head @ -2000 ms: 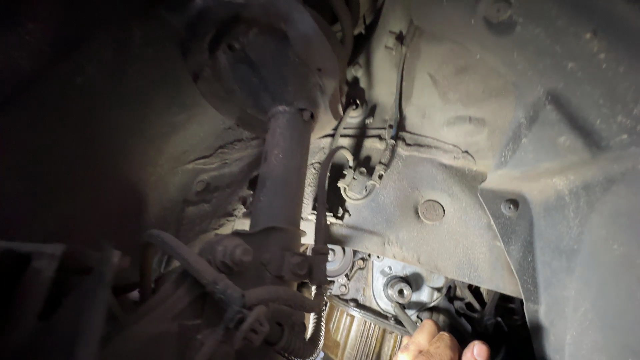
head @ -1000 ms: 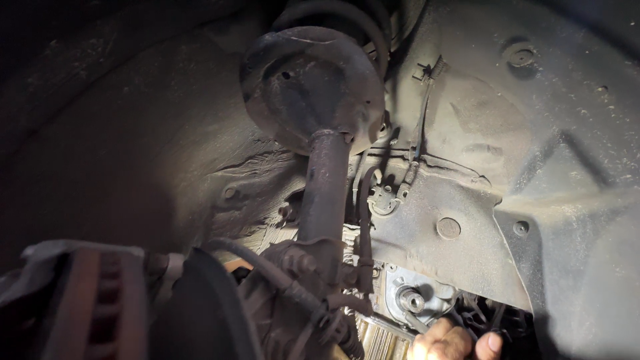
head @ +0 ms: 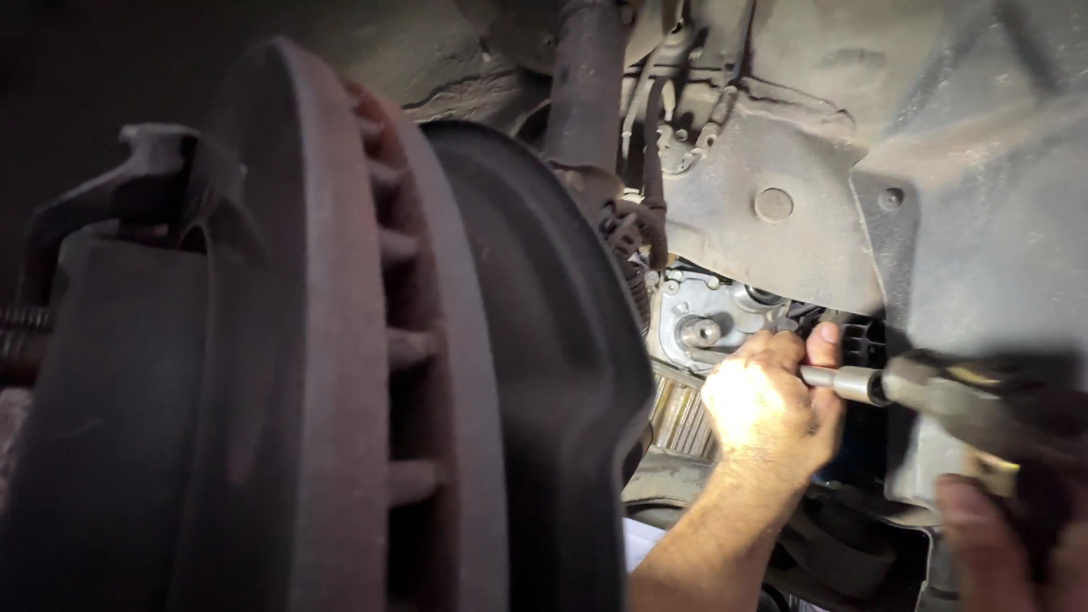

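My left hand (head: 765, 399) is closed around a metal extension bar (head: 820, 376), beside a silver metal engine housing (head: 680, 306) with a round shaft end (head: 701, 331). The far end of the bar is hidden behind my fingers. Its near end runs into a socket-like collar (head: 863, 385) on a blurred driving tool (head: 952, 395), probably an impact wrench. At the lower right edge my right hand (head: 986, 527) grips the shaded body of this tool; part of the hand is cut off by the frame.
A brake disc (head: 340, 340) and its dark backing shield (head: 544, 323) fill the left and middle, close to the camera. Behind them stands a strut (head: 586, 93) with hoses beside it. The wheel-well liner (head: 1003, 221) and a metal panel (head: 773, 161) bound the upper right.
The view has moved a lot, and the brake disc now fills the left. The driving tool and my right hand have come into view at the right; more of my left hand and forearm shows.
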